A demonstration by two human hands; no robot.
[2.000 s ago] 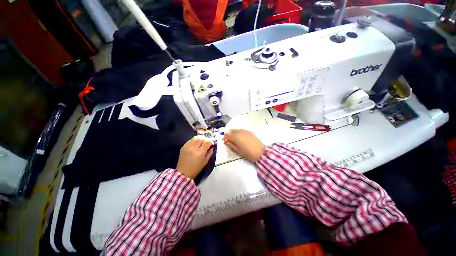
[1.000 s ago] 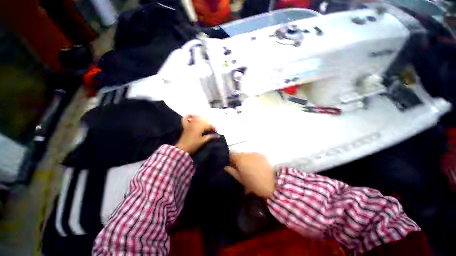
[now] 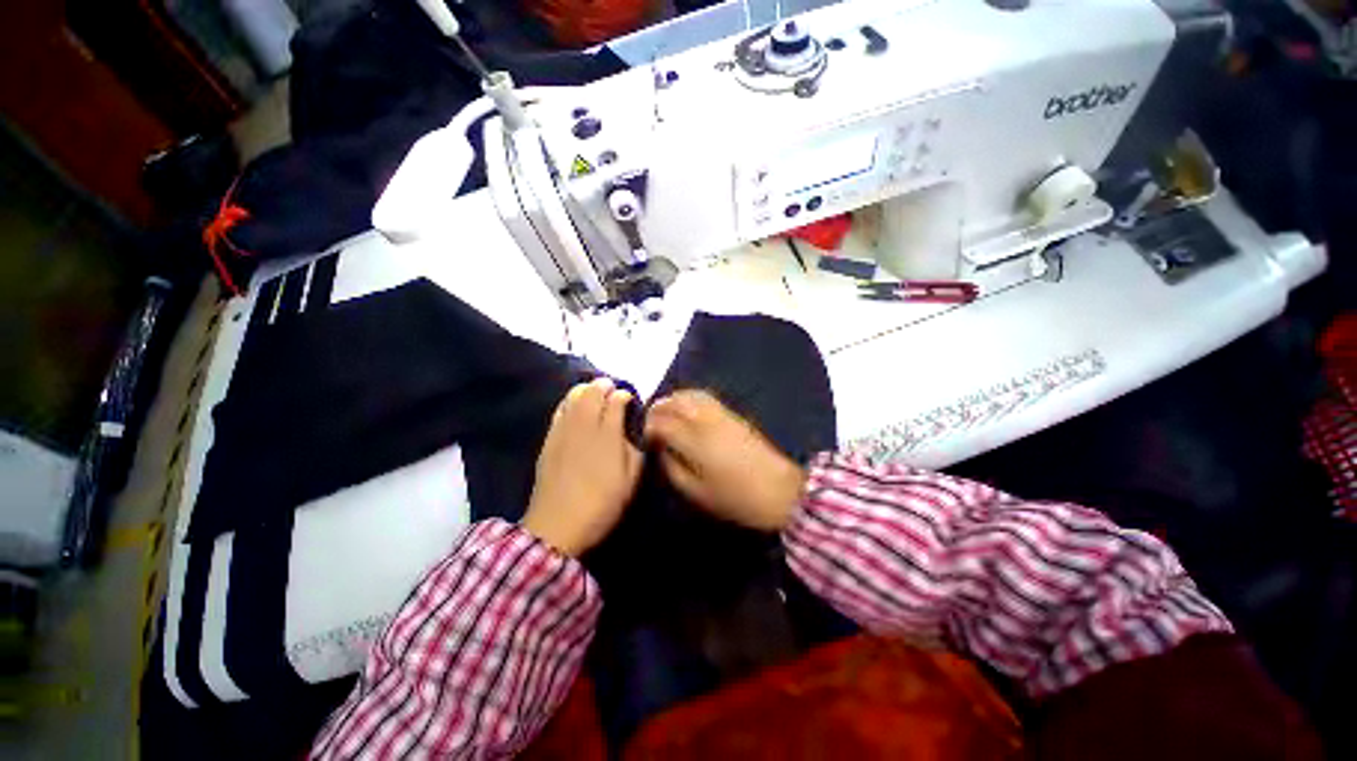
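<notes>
A large black garment panel (image 3: pixel 357 379) lies across the left of the white sewing table. My left hand (image 3: pixel 585 464) pinches its right edge near the table's front. My right hand (image 3: pixel 725 458) is next to it, fingertips nearly touching the left ones, gripping a black cut piece (image 3: pixel 759 364) with a rounded end that lies on the table to the right. Both hands are in front of the presser foot and needle (image 3: pixel 633 283), with the cloth away from them. The pinched edges are partly hidden by my fingers.
The white brother sewing machine (image 3: pixel 878 134) stands behind my hands. Red-handled thread snips (image 3: pixel 918 292) lie under its arm. A striped black-and-white part (image 3: pixel 238 617) hangs at the table's left. A black heap with a red-orange tie (image 3: pixel 226 226) is behind left. Orange-red cloth (image 3: pixel 833 706) is below my hands.
The black cloth has moved from the needle toward me. The rounded black piece now shows under my right hand. My right hand has risen back beside my left since the last frame.
</notes>
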